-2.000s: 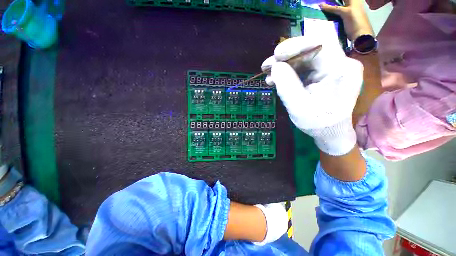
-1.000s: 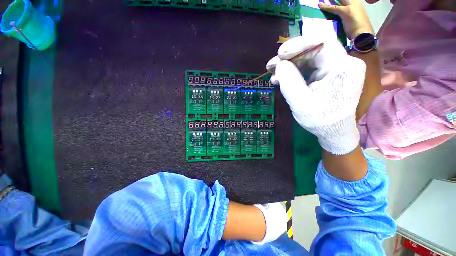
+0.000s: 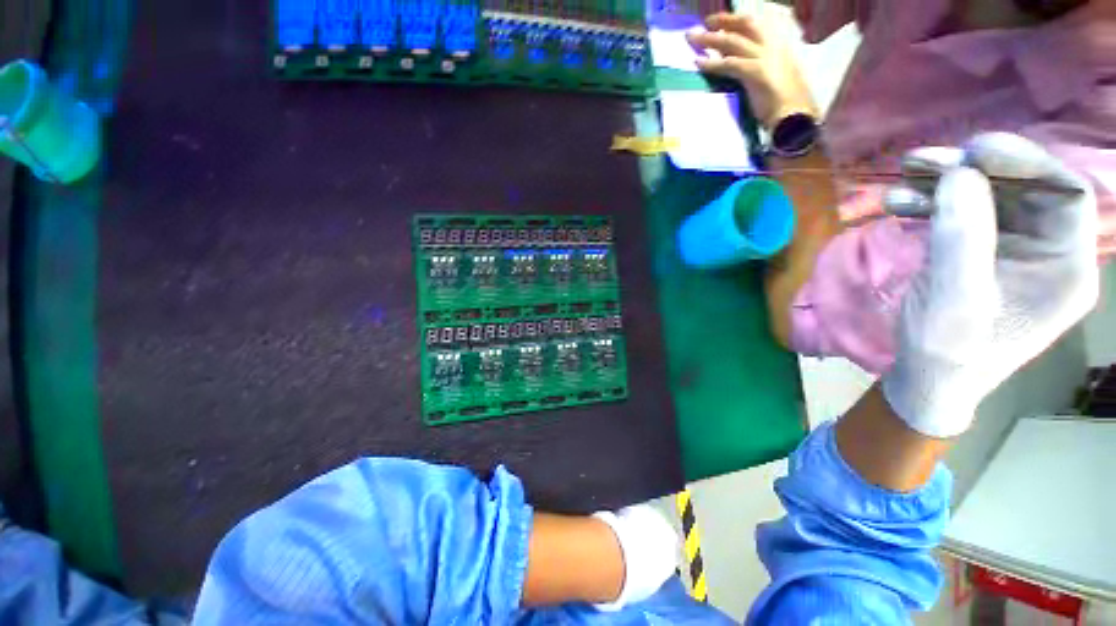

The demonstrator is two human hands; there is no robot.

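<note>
The display board panel (image 3: 524,320) lies flat on the black mat, two rows of boards with pale digits. Blue-violet glow shows below the digits on the right part of its upper row. My right hand (image 3: 997,269), in a white glove, is right of the panel and holds the fine brush (image 3: 844,173), whose thin shaft points left. The brush is above and right of the turquoise cup (image 3: 738,223) at the right mat edge. My left hand (image 3: 639,556), gloved, is at the bottom beyond my blue sleeve; its fingers are hidden.
A relay board panel (image 3: 459,55) with bright blue blocks lies at the far side. Another turquoise cup (image 3: 49,122) stands at left. White paper (image 3: 706,130) and yellow tape (image 3: 645,144) lie at the right edge. A person in pink rests a hand (image 3: 749,59) there.
My right hand and the brush have moved right, away from the panel. The view has shifted, so the right cup and more of the relay board panel now show.
</note>
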